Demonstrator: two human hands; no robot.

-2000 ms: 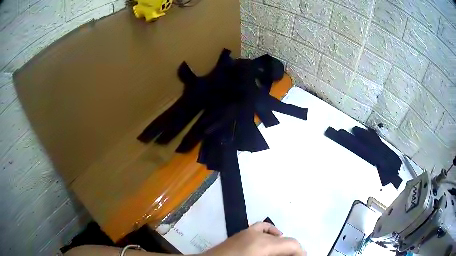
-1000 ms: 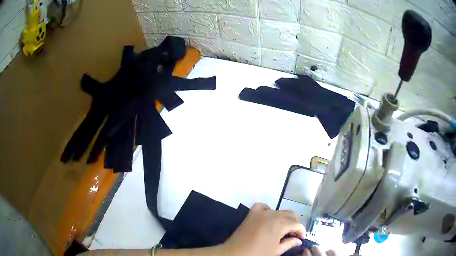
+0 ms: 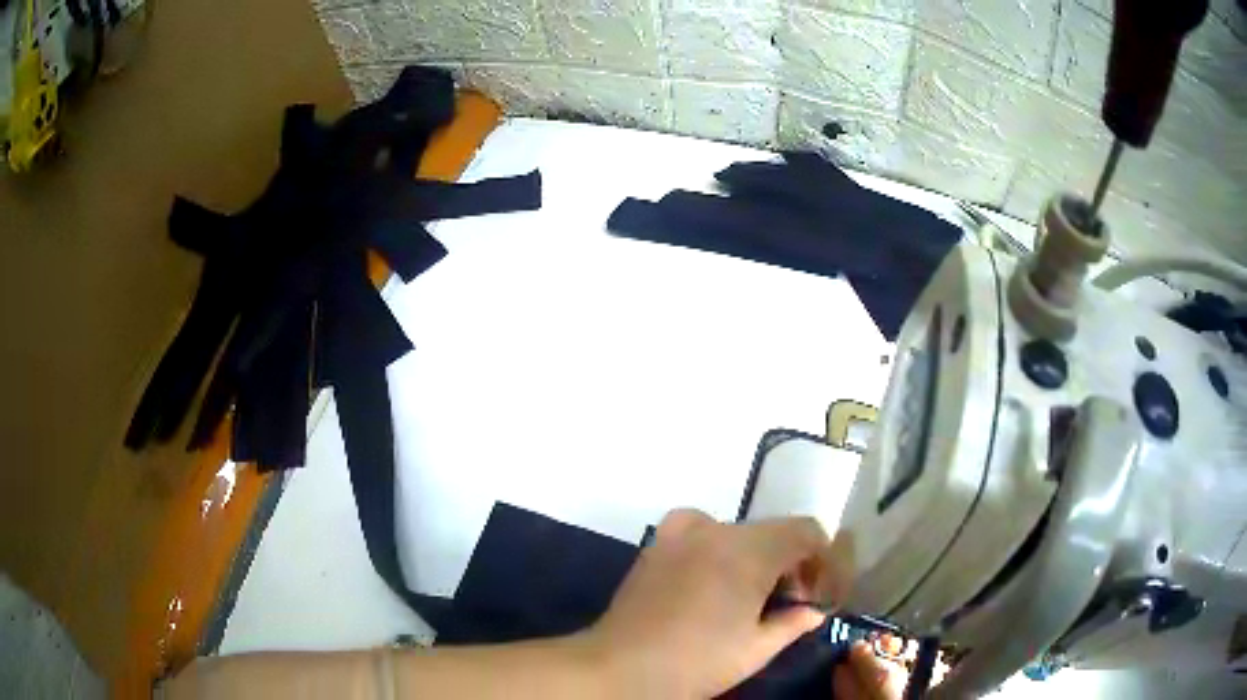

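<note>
My left hand [image 3: 725, 595] is bare and pinches the edge of a black garment panel [image 3: 540, 568] just left of the sewing machine head [image 3: 944, 410]. The panel lies on the white table under and beside my left wrist. My right hand [image 3: 878, 670] shows only as fingertips at the bottom, under the machine head, on the dark fabric near the lit needle area. The needle and presser foot are hard to make out. A long black strip [image 3: 367, 465] runs from the fanned pile of fabric strips [image 3: 294, 260] down to the panel.
A second black stack [image 3: 807, 226] lies at the back by the white brick wall [image 3: 629, 62]. A screwdriver [image 3: 1142, 69] stands atop the head. An orange edge [image 3: 472, 126] and brown cardboard [image 3: 82, 274] are at left, with a yellow object [image 3: 30, 110] above.
The view has swung right and closer to the machine. My left hand has moved from the strip to the fabric beside the head. The panel and my right fingertips have come into view.
</note>
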